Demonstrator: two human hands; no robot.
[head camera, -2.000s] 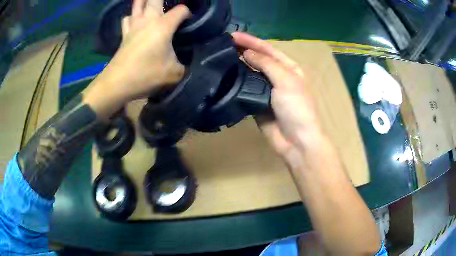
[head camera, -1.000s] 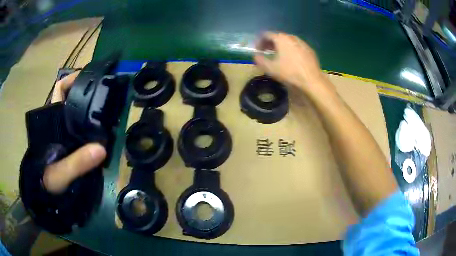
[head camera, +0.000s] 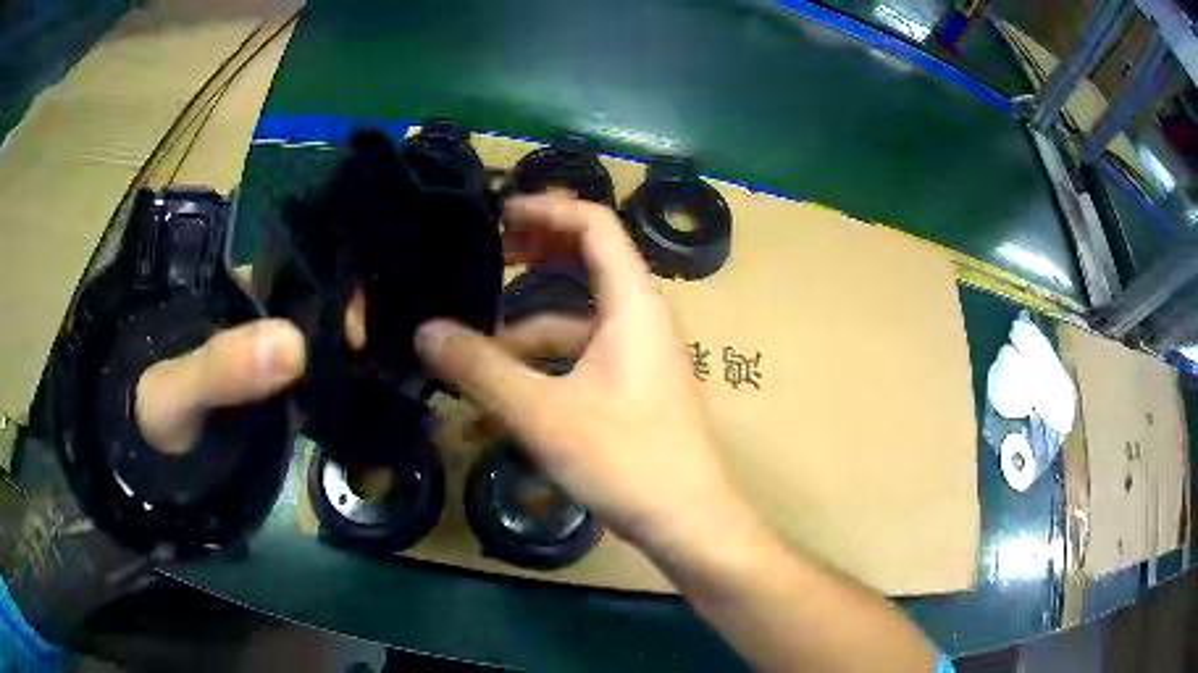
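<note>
My left hand (head camera: 210, 381) holds a stack of black housings (head camera: 177, 493) at the left, its thumb through the open centre of the nearest one. My right hand (head camera: 591, 355) grips a blurred black housing (head camera: 421, 270) beside that stack; whether it touches the stack is unclear. Other housings lie in rows on the cardboard sheet (head camera: 841, 394), one at the back (head camera: 678, 221). Two near the front edge, at the left (head camera: 375, 497) and to its right (head camera: 532, 510), show grey or silvery inner rings. My hands and the held parts hide some housings.
A plastic bag of white ring pads (head camera: 1031, 381) lies right of the sheet, with one ring pad (head camera: 1017, 462) near it. Flattened cardboard (head camera: 1130, 460) is at the right end. Spare cardboard (head camera: 79, 197) lies at the left. A metal frame (head camera: 1064, 197) stands at the back right.
My right hand has moved left and down from the back housing and now grips a housing beside the stack. The stack in my left hand has turned its open face toward the camera.
</note>
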